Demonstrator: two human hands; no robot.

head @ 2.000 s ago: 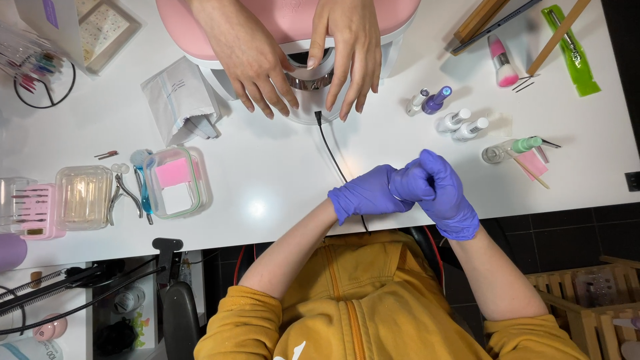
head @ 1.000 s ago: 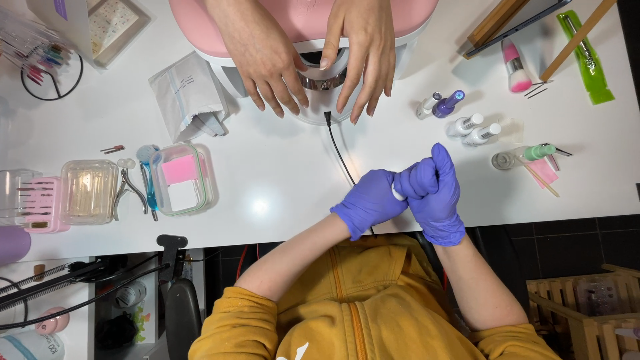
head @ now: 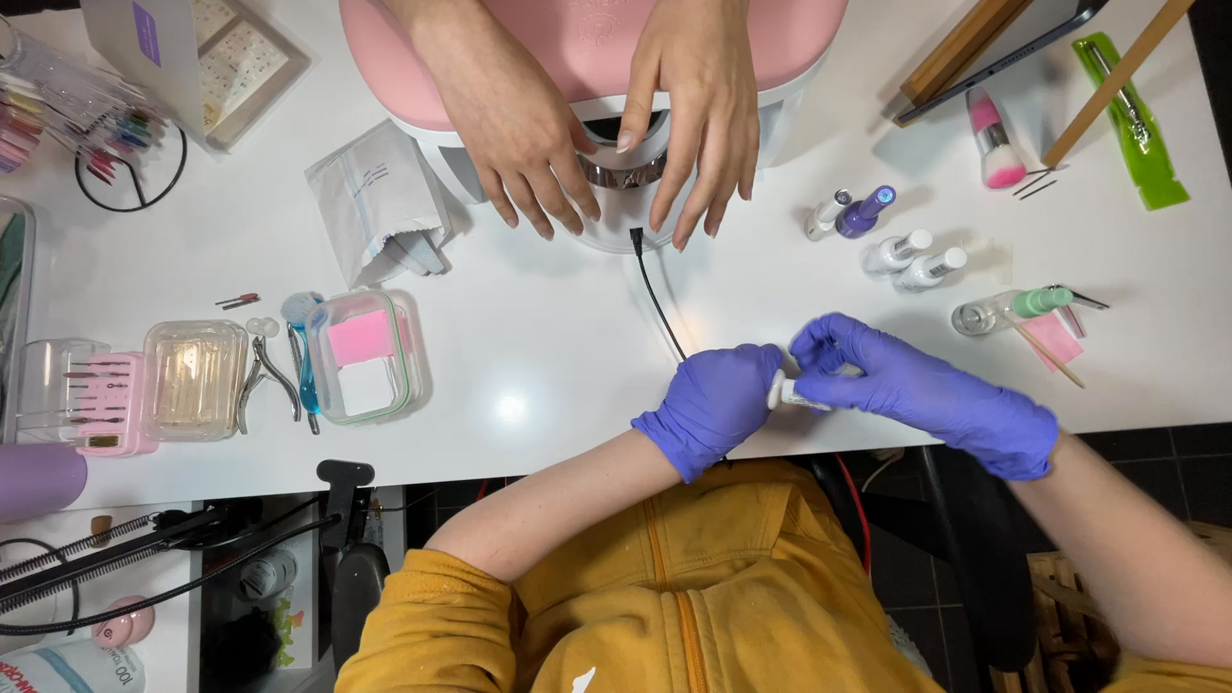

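Purple gloves cover both of my hands near the table's front edge. My right hand [head: 847, 361] grips a small white bottle [head: 797, 393], lying sideways with its rounded white end toward my other hand. My left hand [head: 717, 399] is curled right beside that end; whether it holds a part of the bottle is hidden. Across the table another person's bare hands [head: 606, 144] rest, fingers spread, over a pink and white nail lamp [head: 587, 58]. A black cable [head: 656, 289] runs from there toward my left hand.
Nail polish bottles, two white [head: 910, 260] and one purple [head: 864, 214], stand at right, near a spray bottle [head: 1011, 310] and a pink brush [head: 996, 144]. At left are a torn paper pouch [head: 380, 207], a clear container [head: 366, 356], cuticle nippers [head: 267, 380] and a drill-bit holder [head: 115, 404].
My right hand has moved off my left hand to the right, and the white bottle now shows between them. The other person's hands stay at the lamp.
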